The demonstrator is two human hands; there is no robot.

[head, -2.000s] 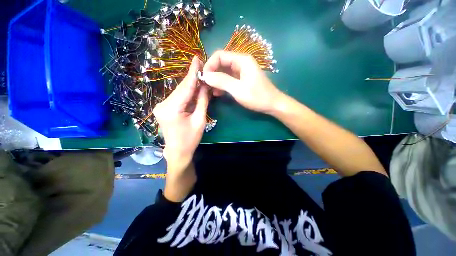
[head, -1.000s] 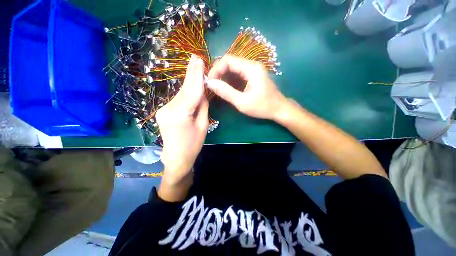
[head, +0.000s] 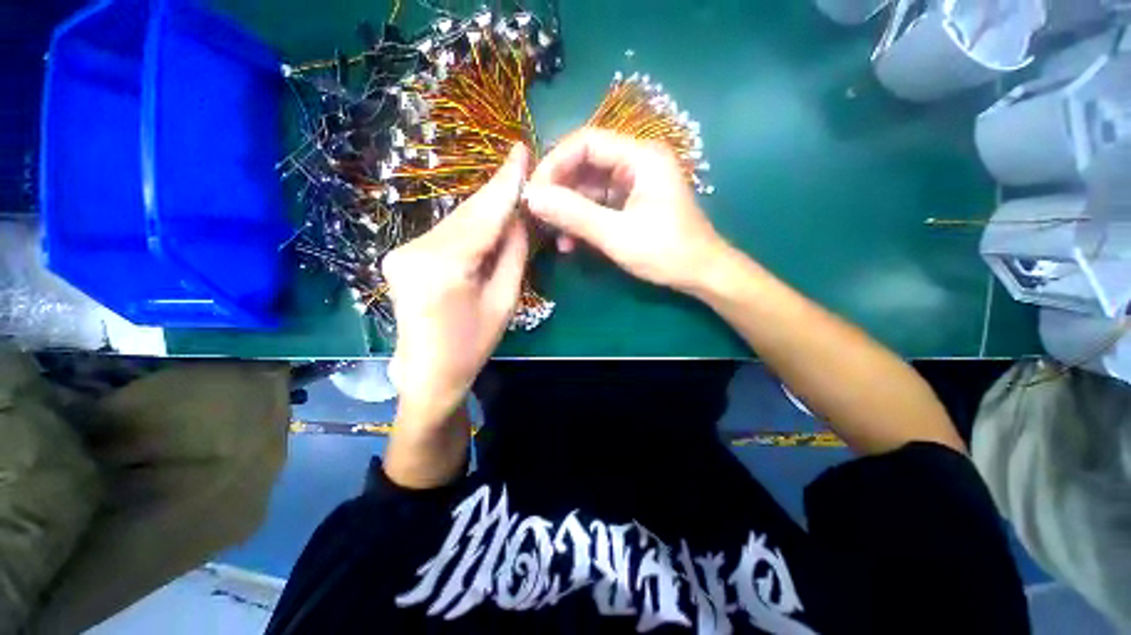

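My left hand (head: 456, 279) and my right hand (head: 633, 213) meet above the bench, their fingertips pinching a tiny white plug (head: 527, 192). The fingers hide most of what is held. The orange-yellow lead wires (head: 643, 114) fan out just beyond my right hand, with white tips. The joined assemblies (head: 372, 161), a tangled pile of dark and silvery parts with orange wires (head: 478, 112), lie left of and beyond my left hand. More white tips show beside my left wrist.
A blue bin (head: 211, 174) stands at the left on the green bench (head: 819, 248). White-grey housings (head: 1042, 230) line the right edge, a single thin wire (head: 961, 223) sticking out from them. People's clothed legs (head: 161, 459) show at both sides below the bench edge.
The view has shifted slightly, so the bench things sit a little further right. Both hands stay together at the plug, with small changes in finger position.
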